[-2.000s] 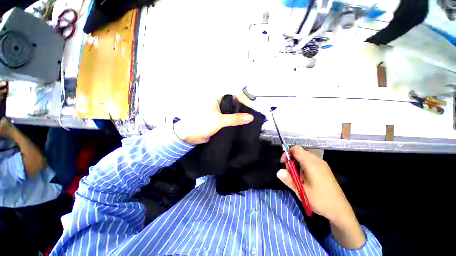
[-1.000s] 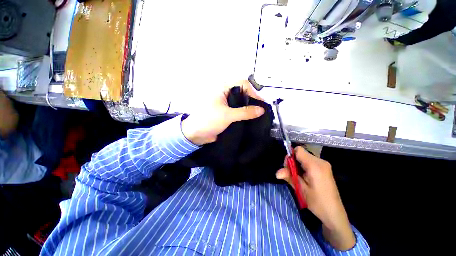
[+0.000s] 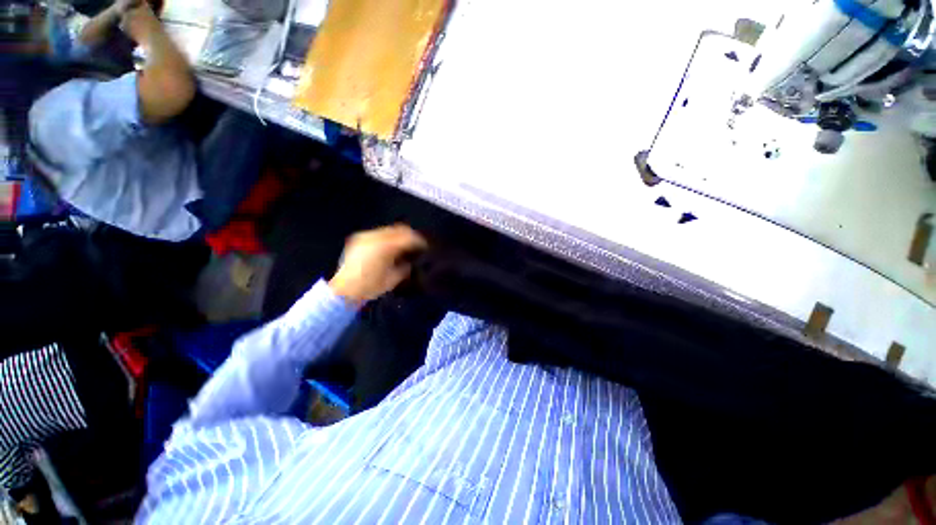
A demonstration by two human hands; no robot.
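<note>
My left hand is blurred, left of my shirt and below the table edge, with its fingers curled. Dark cloth lies around it, but I cannot tell whether the fingers hold it. Black fabric hangs dark between my lap and the table, its outline hard to make out. My right hand is mostly cut off at the bottom right corner. The red handle of the scissors shows at it; the blades are out of view. Small black offcuts lie on the white table.
The sewing machine head stands at the upper right. Brown tape pieces are near the table's front edge. A yellow-brown board lies at the table's left end. Another person in a light blue shirt is at the upper left.
The view has turned and shifted left. My left hand has moved away from the table edge, down and left. My right hand with the scissors has moved to the bottom right corner.
</note>
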